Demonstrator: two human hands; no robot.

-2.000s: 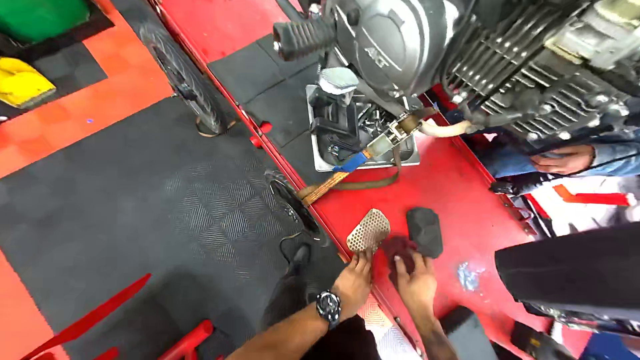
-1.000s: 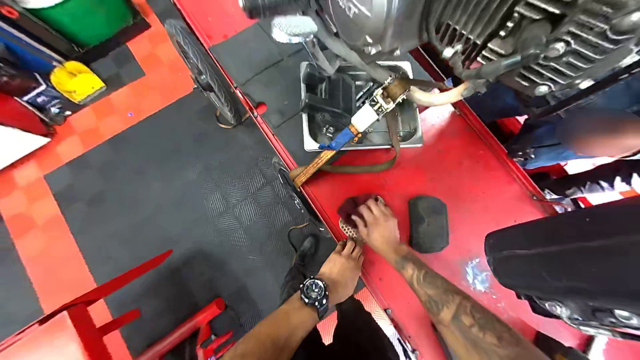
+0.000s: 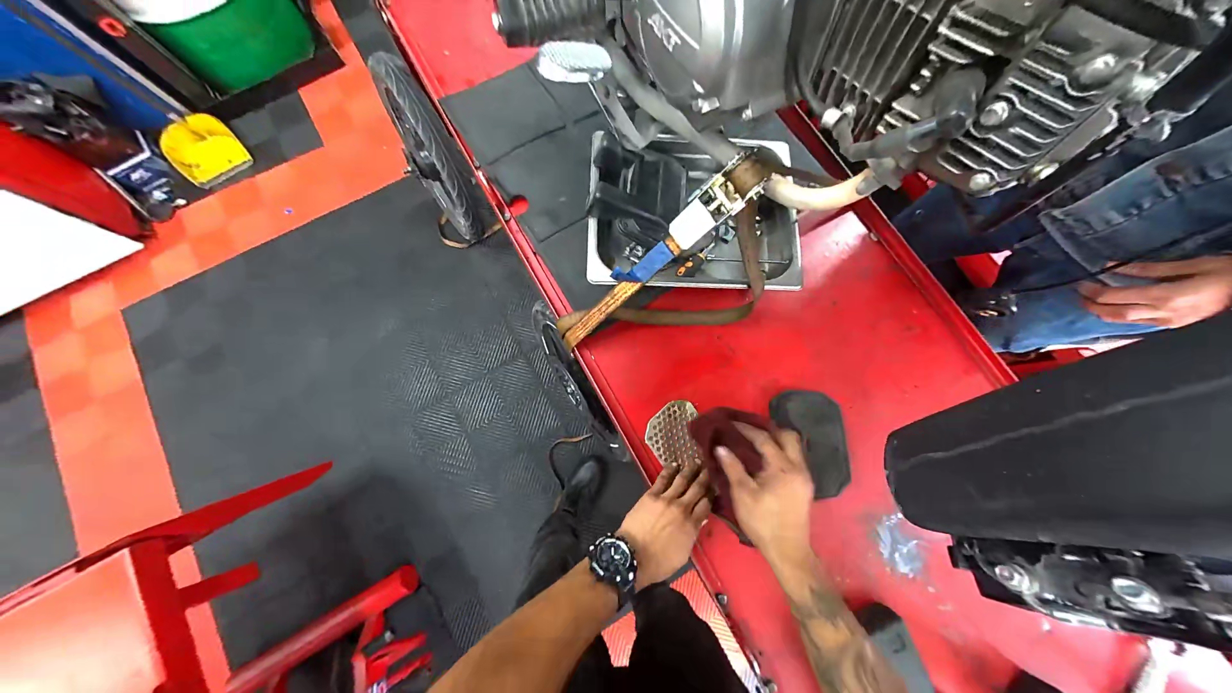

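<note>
A perforated metal plate (image 3: 673, 433) lies at the near edge of the red lift platform. My left hand (image 3: 671, 520), with a black watch on its wrist, has its fingertips on the plate's lower end. Just right of the plate, my right hand (image 3: 767, 481) grips a dark red cloth (image 3: 720, 433), which partly covers the plate's side. A dark flat pad (image 3: 814, 443) with cut corners lies right beside that hand. Whether the left fingers pinch the plate or only press on it is hard to tell.
A motorcycle engine (image 3: 712, 53) hangs over a metal tray (image 3: 791, 274) of tools and parts. A ratchet strap (image 3: 602, 313) runs from the platform's edge to the frame. At right are a black seat (image 3: 1068, 443) and another person's hand (image 3: 1165, 291). Red metal bars (image 3: 327, 626) stand at lower left.
My right hand and the cloth have moved off the plate's face to its right side, so more of the plate shows than one second ago. My left hand stays at the plate's lower end.
</note>
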